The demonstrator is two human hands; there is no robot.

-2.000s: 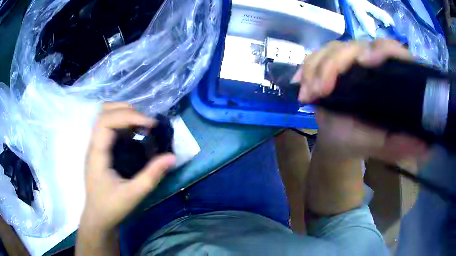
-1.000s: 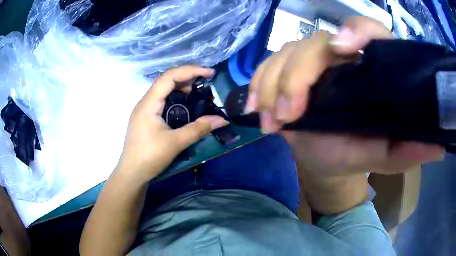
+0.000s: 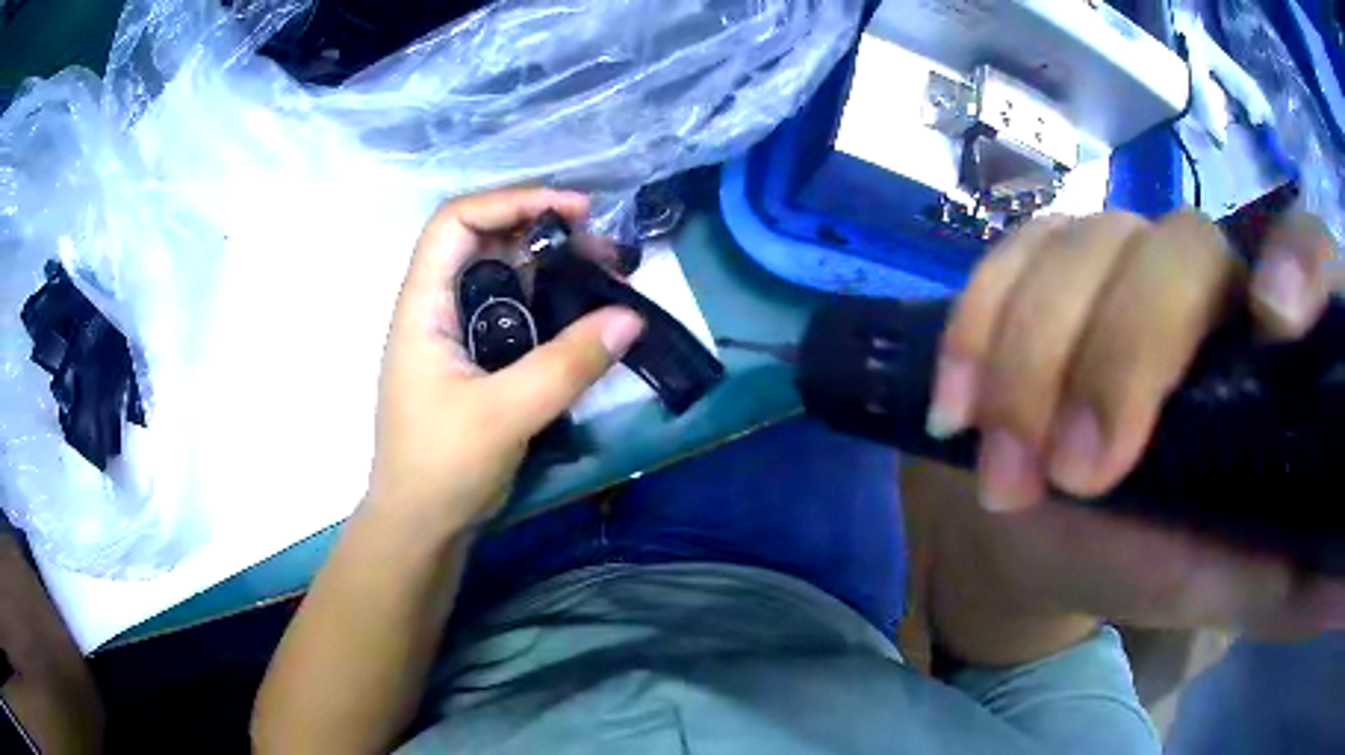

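Note:
My left hand holds a glossy black plastic part above the white sheet. Its long end points right, past my thumb. A rounded black piece with a light oval ring also sits within that hand. My right hand grips the thick black electric screwdriver, nose pointing left. Its thin bit is just right of the part's end, with a small gap between them. My fingers hide much of the driver's body.
The screw feeder stands in the blue tray at the upper right. A large clear bag lies at the top. A smaller clear bag with black parts is at left. The green bench edge runs before my lap.
Over the two seconds, the screwdriver first moved left from the feeder to the part, then back a little to the right. The part is turned, and its long end shows now.

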